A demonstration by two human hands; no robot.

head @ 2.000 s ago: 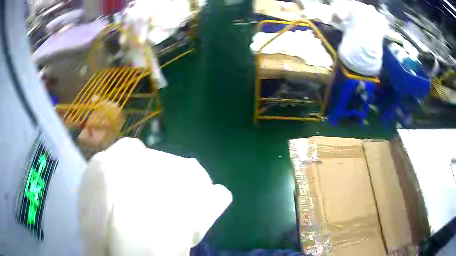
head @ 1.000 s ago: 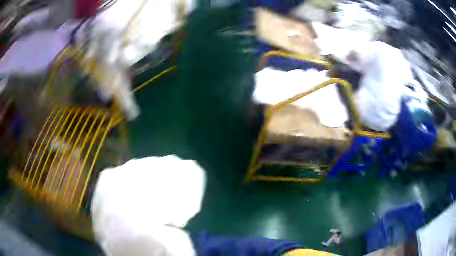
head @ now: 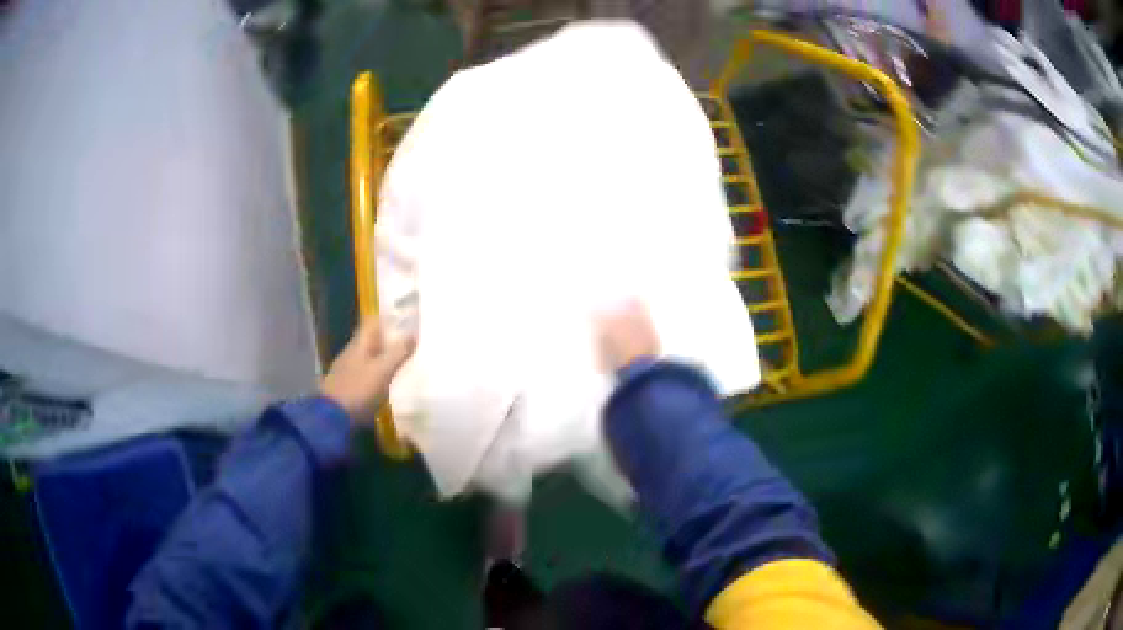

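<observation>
A stack of white cut fabric pieces lies on a yellow tubular trolley with a slatted top, in the middle of the view. The cloth hangs over the near edge. My left hand grips the cloth's left edge beside the yellow rail, its fingers partly hidden by the cloth. My right hand lies on top of the cloth near its lower middle. It is blurred and washed out, and I cannot tell whether its fingers hold any cloth.
A pale table surface fills the left side. A blue bin stands below it. Heaped white cloth lies at the upper right behind the trolley's yellow end rail. Green floor shows to the right.
The view has turned to the slatted yellow trolley. The white cloth, earlier over the floor at lower left, now lies on the trolley. Both hands have come into view.
</observation>
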